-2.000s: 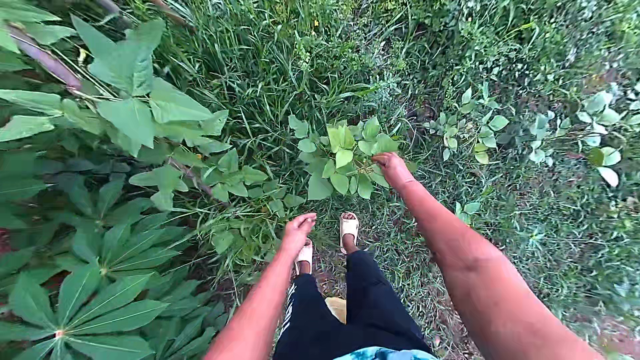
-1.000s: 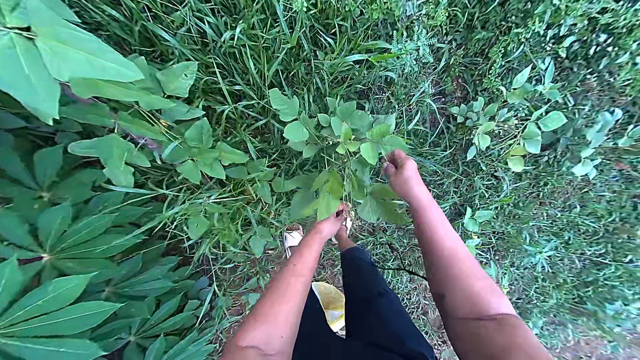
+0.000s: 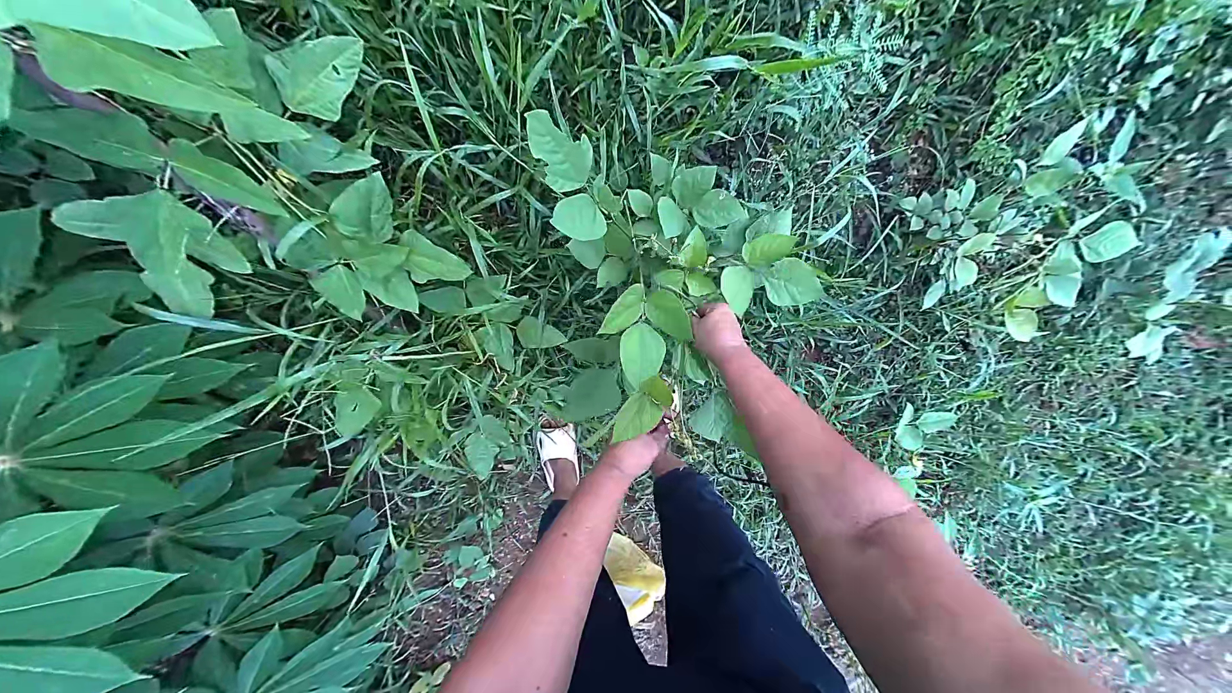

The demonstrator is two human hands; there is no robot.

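Observation:
A leafy green plant with broad oval leaves [image 3: 643,354] stands among grass in front of my feet. My left hand [image 3: 643,447] is low at the near side of the plant, by its lower leaves, with the fingers mostly hidden. My right hand [image 3: 717,330] reaches into the right side of the plant, just under the leaves; its fingertips are covered by foliage. Whether either hand grips a stem cannot be made out.
Large cassava-like leaves [image 3: 106,433] and a lobed-leaf plant [image 3: 159,236] crowd the left side. Another leafy plant [image 3: 1064,274] grows at the right. A yellow and white object [image 3: 635,576] lies on the ground behind my legs, near my sandal [image 3: 556,445].
My left hand has come up from beside the plant two seconds ago to its near side. My right hand has shifted in from the plant's right edge to beneath its leaves.

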